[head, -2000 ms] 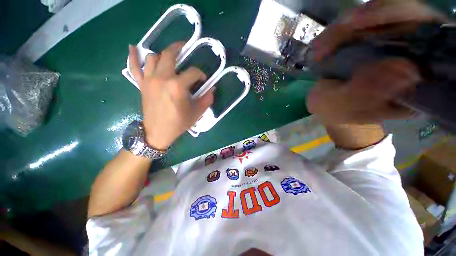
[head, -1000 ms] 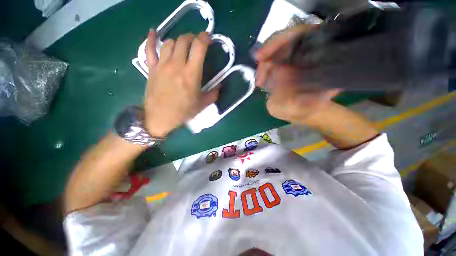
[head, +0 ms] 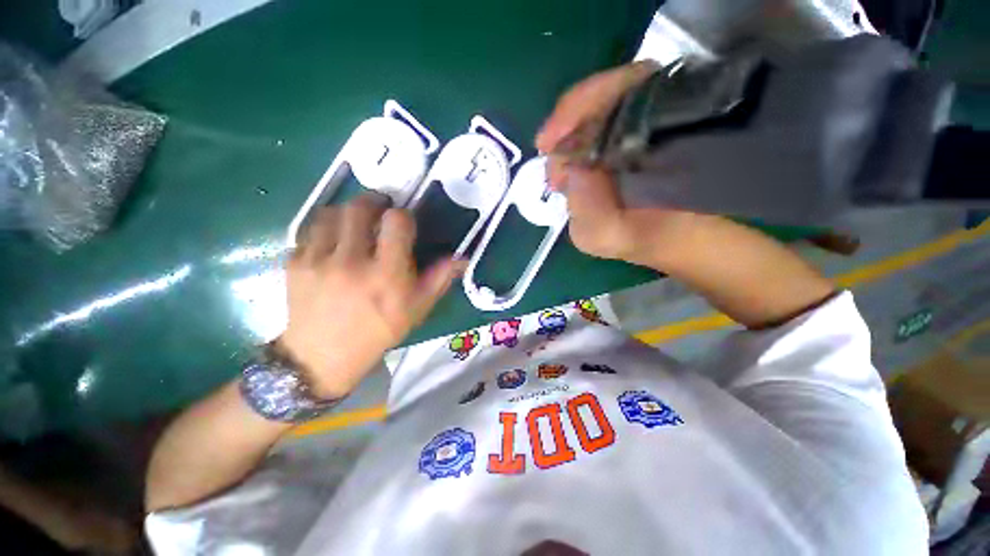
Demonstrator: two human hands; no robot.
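Three white plastic frames lie side by side on the green bench, their round discs and squared brackets at the far end: a left one (head: 388, 155), a middle one (head: 474, 171) and a right one (head: 540, 196). My left hand (head: 364, 261) rests palm down over the loops of the left and middle frames, fingers on them. My right hand (head: 597, 163) grips the electric screwdriver (head: 760, 125), large and blurred. Its front end is at the right frame's disc, and my fingers hide the tip.
A clear bag of screws (head: 103, 163) lies at the left on the green bench (head: 250, 130). A pale curved rail (head: 163, 38) runs at the back left. The screw feeder (head: 695, 27) is mostly hidden behind the screwdriver. Cardboard boxes (head: 934, 407) stand at the right.
The frames are turned around, discs now at the far end instead of the near end. My left hand has moved down onto the loops. My right hand has come left from the feeder with the screwdriver.
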